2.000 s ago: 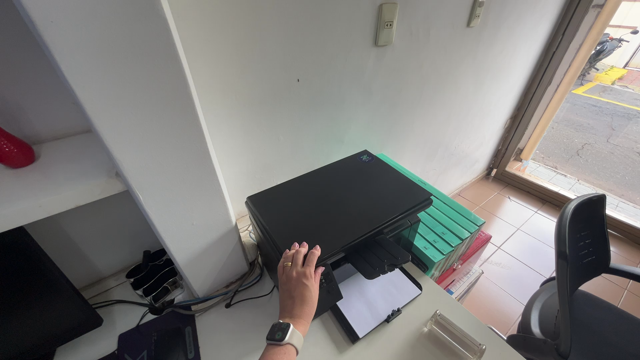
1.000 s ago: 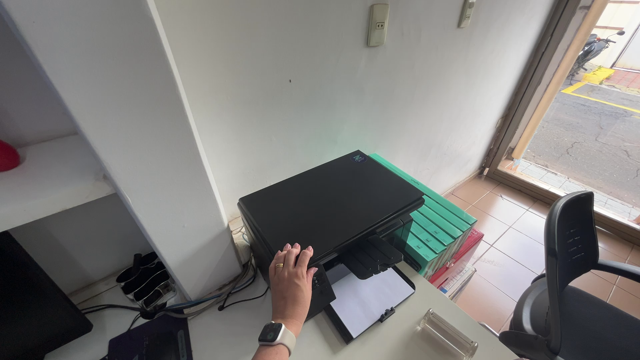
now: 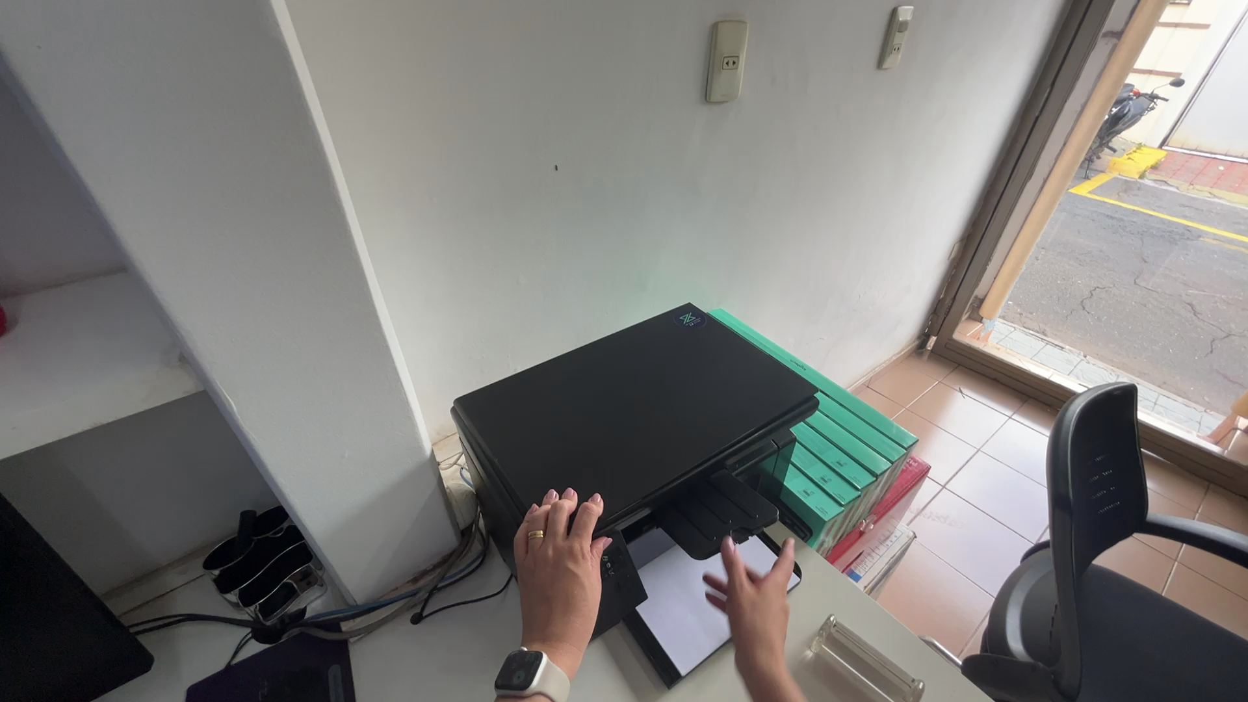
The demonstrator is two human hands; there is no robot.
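A black printer (image 3: 634, 409) with a flat closed lid stands on the white desk. My left hand (image 3: 561, 575), with a ring and a watch, rests on the printer's front left edge beside the control panel (image 3: 616, 590), its fingertips on the lid. Over the front paper tray my right hand (image 3: 756, 604) hovers with fingers apart and nothing in it, close to the black output tray (image 3: 717, 512). White paper (image 3: 682, 595) lies in the pulled-out tray below. Whether the right fingertips touch the output tray, I cannot tell.
Green box files (image 3: 848, 439) stand right of the printer, with red ones (image 3: 892, 507) beyond. A clear plastic holder (image 3: 863, 663) lies at the desk's front edge. Cables (image 3: 390, 614) run behind on the left, near a black organizer (image 3: 263, 565). A black office chair (image 3: 1102, 546) is at the right.
My right hand has come into view over the paper tray. My left hand has stayed at the printer's front left edge.
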